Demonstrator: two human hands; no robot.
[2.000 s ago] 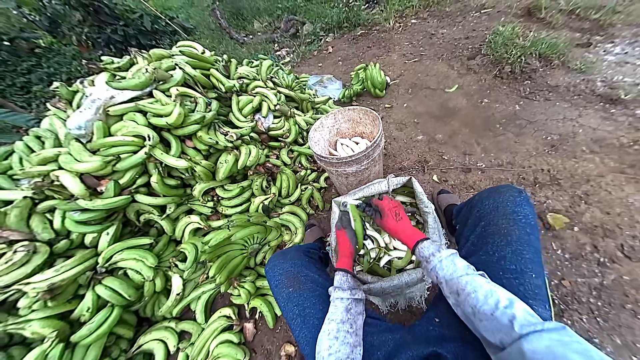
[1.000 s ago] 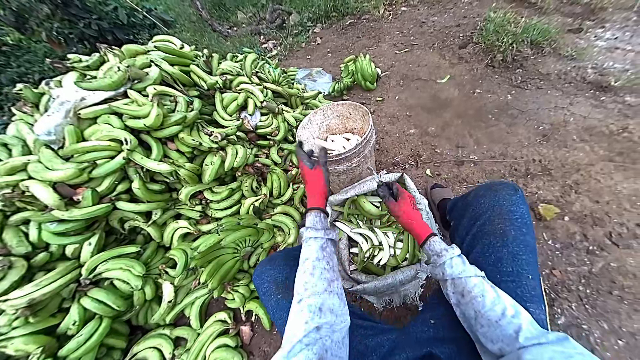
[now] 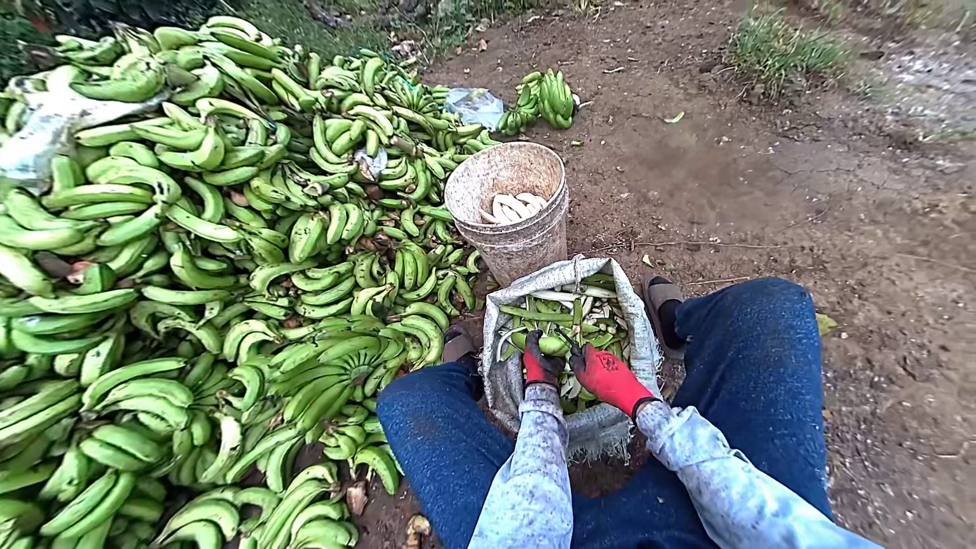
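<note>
Both my hands wear red gloves with dark fingers and work over a woven sack (image 3: 644,335) between my knees, its top folded open. My left hand (image 3: 542,360) holds a green plantain (image 3: 554,345), whose end shows beyond the fingers. Close to its right side, my right hand (image 3: 608,376) has its fingers closed on something thin and dark, perhaps a small knife (image 3: 568,338); it is too small to tell. Green and whitish peels (image 3: 602,311) fill the sack. Right behind it stands a dirty white plastic bucket (image 3: 526,248) with several peeled plantains (image 3: 512,207) inside.
A large heap of green plantains (image 3: 191,286) covers the left side, reaching my left foot. Clear plastic (image 3: 474,107) and a small green bunch (image 3: 545,99) lie behind the bucket. Bare soil (image 3: 747,198) stretches right, with a grass tuft (image 3: 785,53) farther back.
A second ago my left hand was near the bucket's front rim with no plantain seen in it; now it is over the sack with a green one. My right hand has moved from the sack's rim to beside it.
</note>
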